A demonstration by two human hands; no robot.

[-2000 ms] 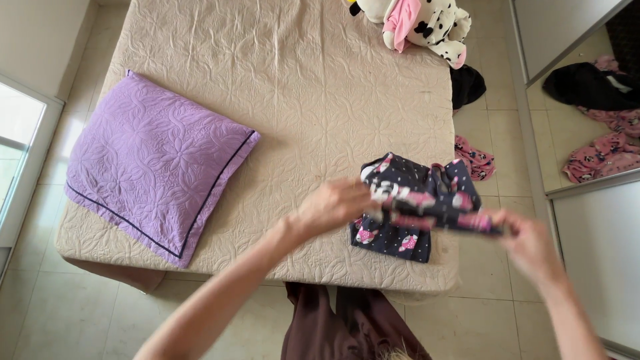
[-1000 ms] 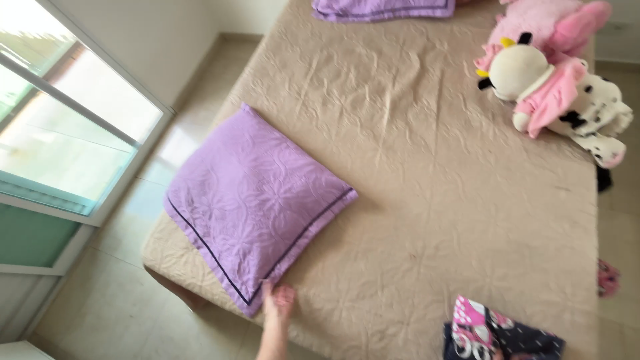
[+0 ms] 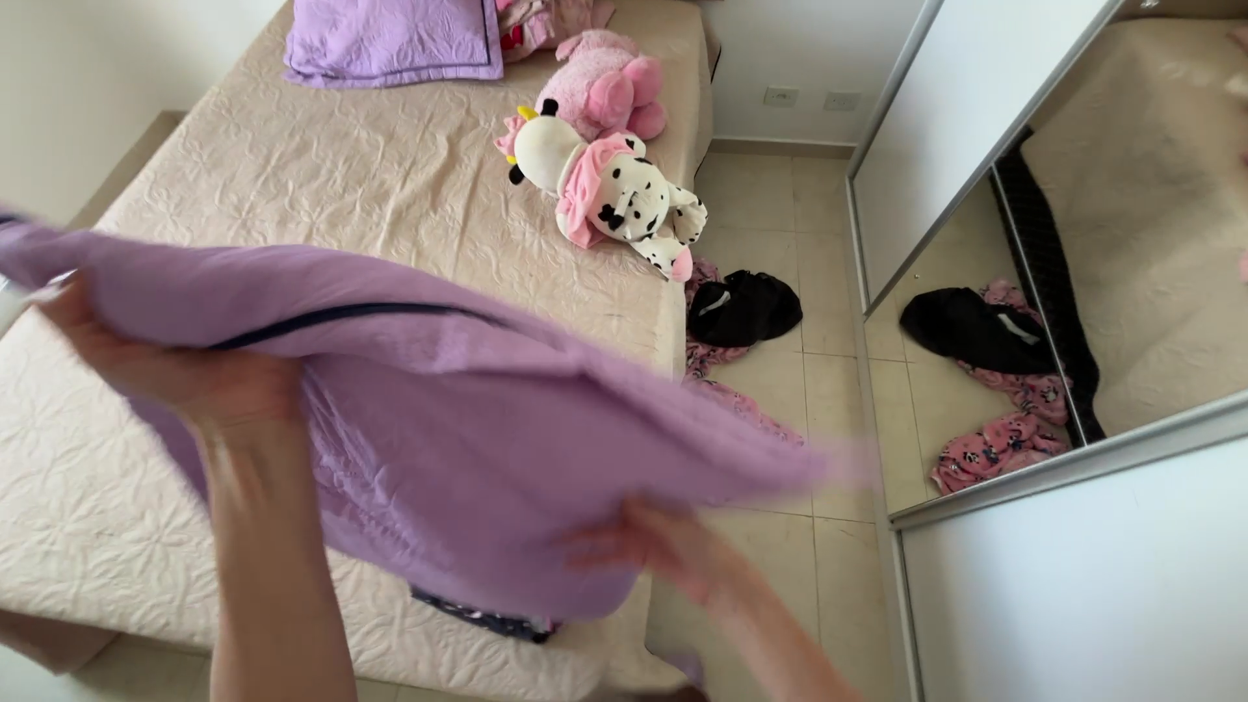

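A purple quilted pillow (image 3: 448,419) with dark piping is lifted above the bed and blurred by motion. My left hand (image 3: 175,370) grips its left part, the fingers partly hidden by the fabric. Against the lower right side of the pillow lies my right hand (image 3: 653,546), blurred, with its fingers spread. Below the pillow, near the bed's front edge, a dark patterned folded garment (image 3: 487,616) shows only in part.
The bed with a beige quilted cover (image 3: 390,205) holds a second purple pillow (image 3: 390,39), a pink plush toy (image 3: 604,83) and a cow plush (image 3: 624,190). Black clothing (image 3: 746,307) and pink patterned cloth (image 3: 746,409) lie on the floor beside a mirrored sliding wardrobe (image 3: 877,517).
The purple pillow, lying on the bed a second ago with my hand at its corner, is now raised over it, both hands at it. The view has swung right.
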